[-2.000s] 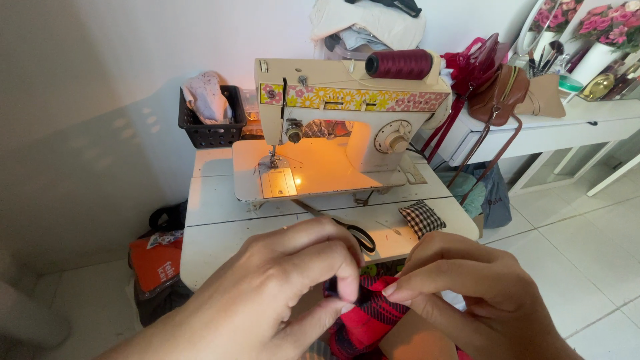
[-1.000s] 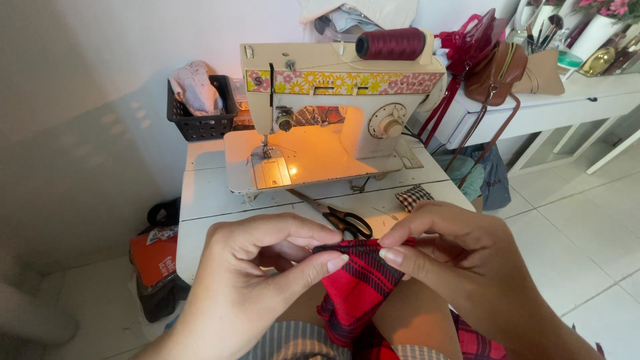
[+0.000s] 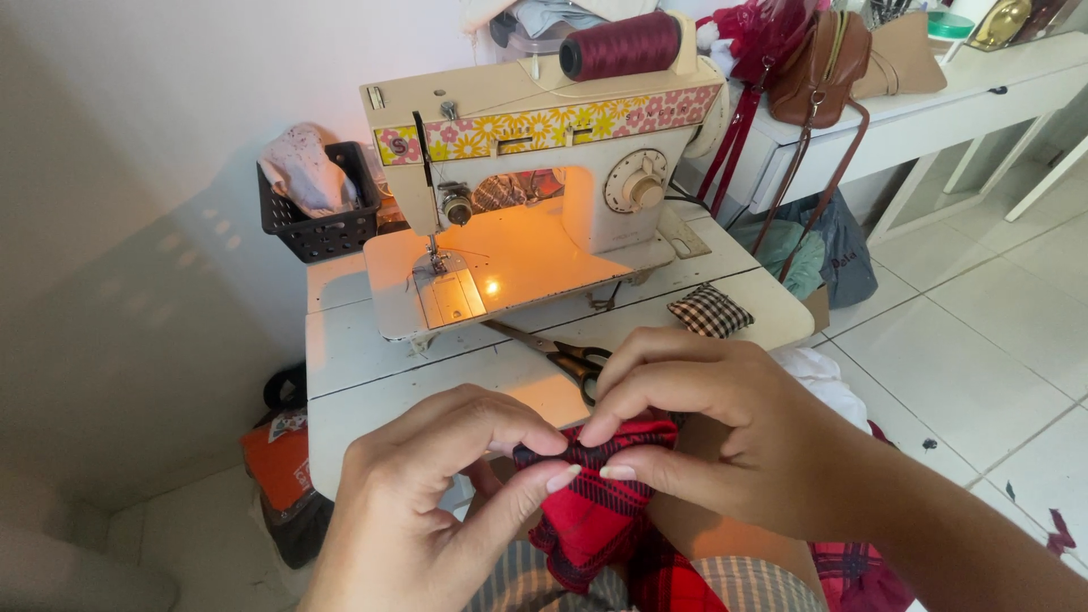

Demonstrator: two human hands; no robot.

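Red and black plaid cloth (image 3: 595,501) hangs between my hands above my lap. My left hand (image 3: 459,484) pinches its folded upper edge between thumb and forefinger. Close beside it, my right hand (image 3: 705,416) grips the same edge with thumb and fingers. Beyond them stands a Singer sewing machine (image 3: 544,127) with a flowered front strip, its lamp lit and a maroon thread cone (image 3: 625,47) lying on top. Black-handled scissors (image 3: 552,348) lie on the white table, the handles partly behind my right hand. A checked pincushion (image 3: 711,310) sits to their right.
The white sewing table (image 3: 348,357) reaches toward my knees. A black basket (image 3: 327,234) holding cloth stands at its back left. On the right, a brown leather bag (image 3: 820,72) hangs over a white desk (image 3: 1020,81). Bags (image 3: 280,459) lie on the floor at left.
Both hands keep hold of the plaid cloth. Since one second ago they have come closer together along its edge, and the right fingers now arch over it.
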